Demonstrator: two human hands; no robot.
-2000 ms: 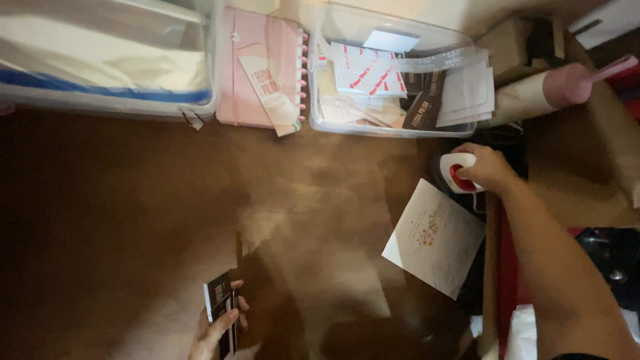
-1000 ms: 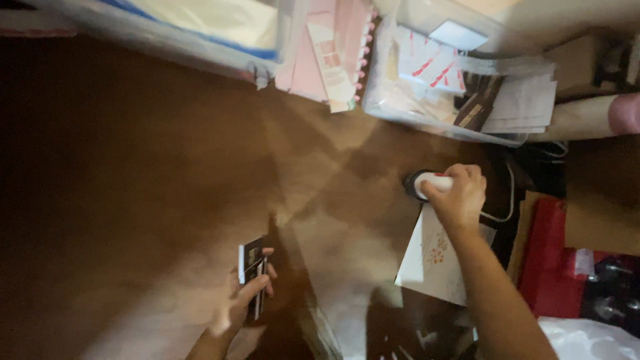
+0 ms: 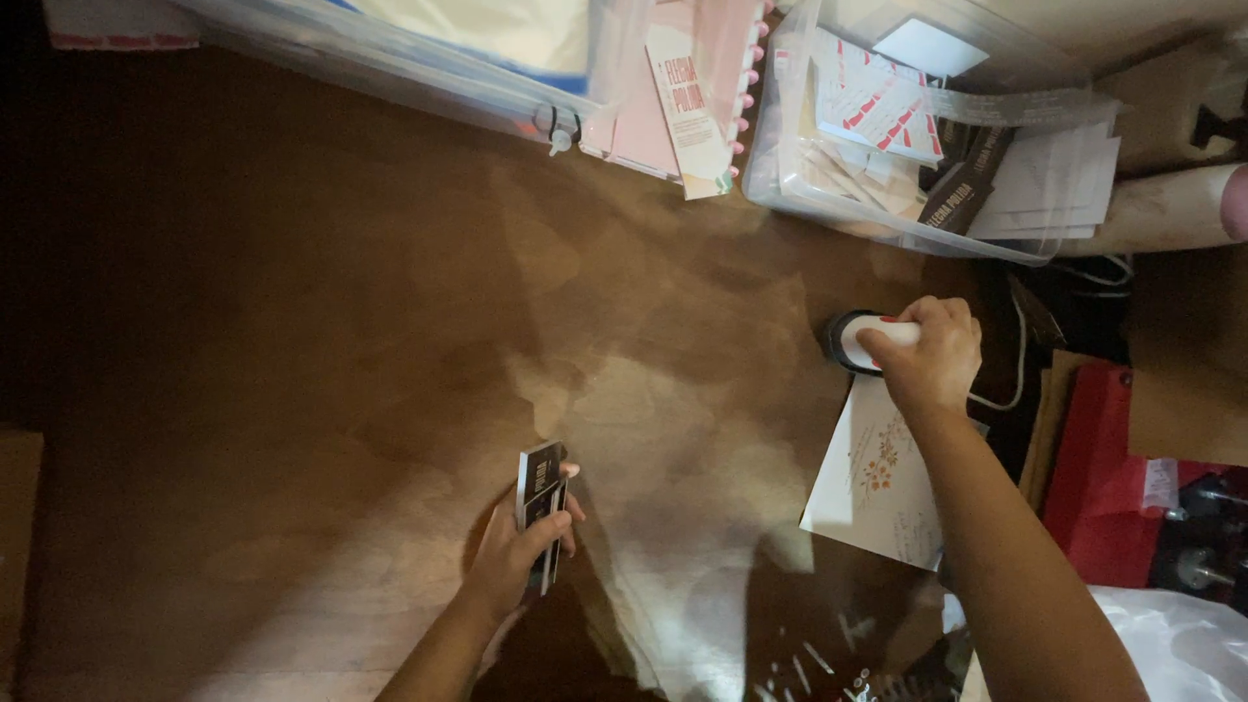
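Note:
My left hand (image 3: 522, 546) grips a small stack of dark printed cards (image 3: 542, 487) with pale edges, low in the middle of the head view. My right hand (image 3: 931, 356) is closed around a white handheld device with red parts and a black rim (image 3: 858, 341), which may be a handheld scanner or a stamp; I cannot tell. Just below it a white sheet with an orange floral print (image 3: 863, 478) lies on the brown wooden table (image 3: 390, 341), partly hidden by my right forearm.
Along the back are a clear plastic bin (image 3: 487, 102), a pink disc-bound notebook (image 3: 624, 136) with a printed bookmark on it, and a clear box (image 3: 877, 224) of cards and papers. A white cable (image 3: 1019, 361), a red object (image 3: 1102, 458) and white plastic (image 3: 1180, 643) lie at the right.
The device in my right hand has tilted and now points left, above the floral sheet. My left hand still holds the cards. The view has shifted.

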